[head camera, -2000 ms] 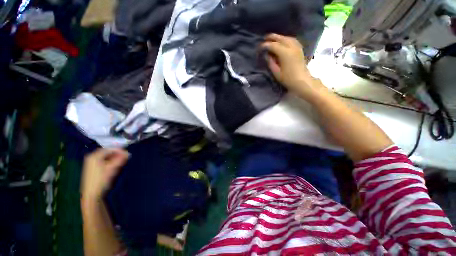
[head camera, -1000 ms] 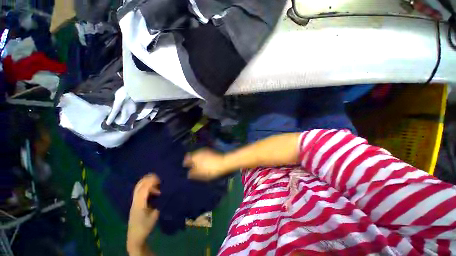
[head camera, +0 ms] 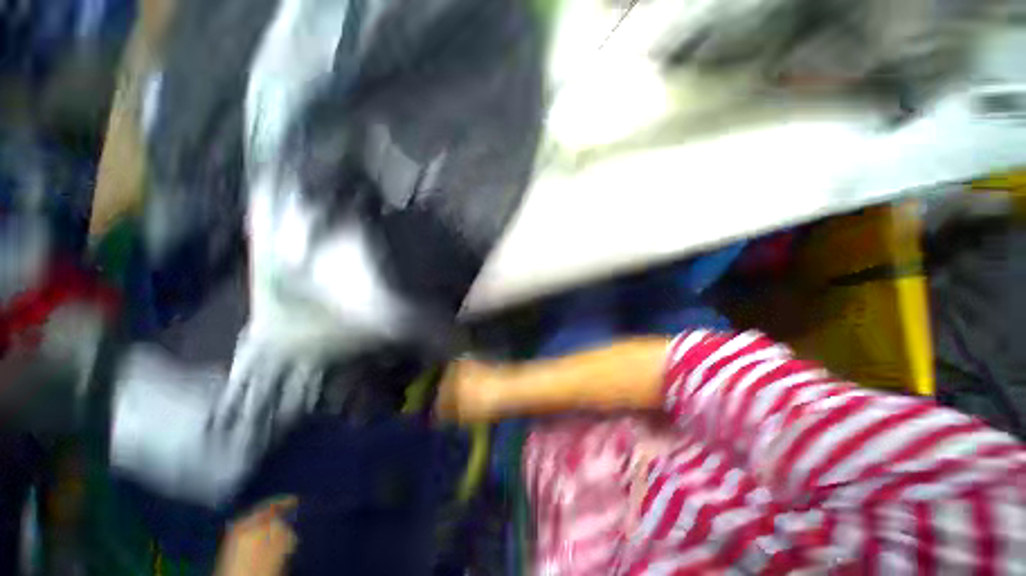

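The frame is heavily blurred. Navy cloth (head camera: pixel 360 489) hangs beside the table, left of my lap. My left hand (head camera: pixel 259 540) is at its lower left edge, partly cut off by the bottom of the picture. My right hand (head camera: pixel 467 390) is at its upper right, near a yellow-green strip (head camera: pixel 478 456). Blur hides the fingers of both hands, so any grip is unclear. A dark grey garment (head camera: pixel 484 124) with white parts lies on the left end of the white table (head camera: pixel 675 203).
A pale cloth piece (head camera: pixel 169 428) hangs left of the navy cloth. A yellow crate (head camera: pixel 917 304) is under the table at the right. Blurred machine parts (head camera: pixel 776 45) are at the upper right. A red item (head camera: pixel 56 304) is at the far left.
The view has shifted and blurred. My left hand has moved down and left in the picture, further from my right hand. The navy cloth appears lower.
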